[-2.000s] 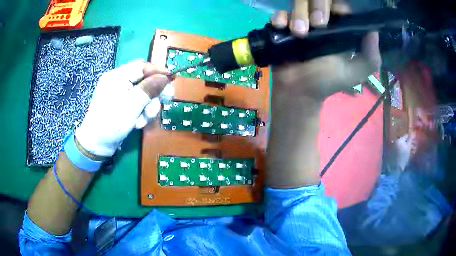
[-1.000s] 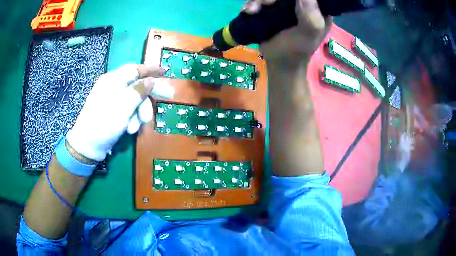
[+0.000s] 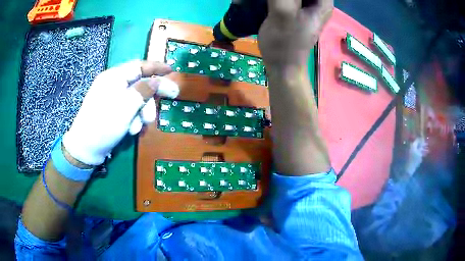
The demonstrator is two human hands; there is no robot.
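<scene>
The orange-brown fixture (image 3: 147,168) holds three green circuit boards (image 3: 206,176), one in each slot. My right hand (image 3: 293,28), bare, is wrapped around the black electric screwdriver (image 3: 243,19), cut off by the top edge. Its yellow-ringed front end is over the upper edge of the top board; the bit tip cannot be made out. My left hand (image 3: 120,102), in a white glove with bare fingertips, is over the fixture's left edge, fingertips by the left end of the top board. Whether it holds a screw is too small to tell.
The black-rimmed screw tray (image 3: 107,38) lies at left, with an orange holder (image 3: 51,10) above it. At right, several white-topped board units (image 3: 358,76) lie on the red mat (image 3: 352,127). A dark cord crosses the mat. Another person's blurred hand (image 3: 418,148) is at far right.
The screwdriver has moved from the left fingertips to the top board and turned steeper. My left fingers have parted from its bit. The board units on the red mat have come into view.
</scene>
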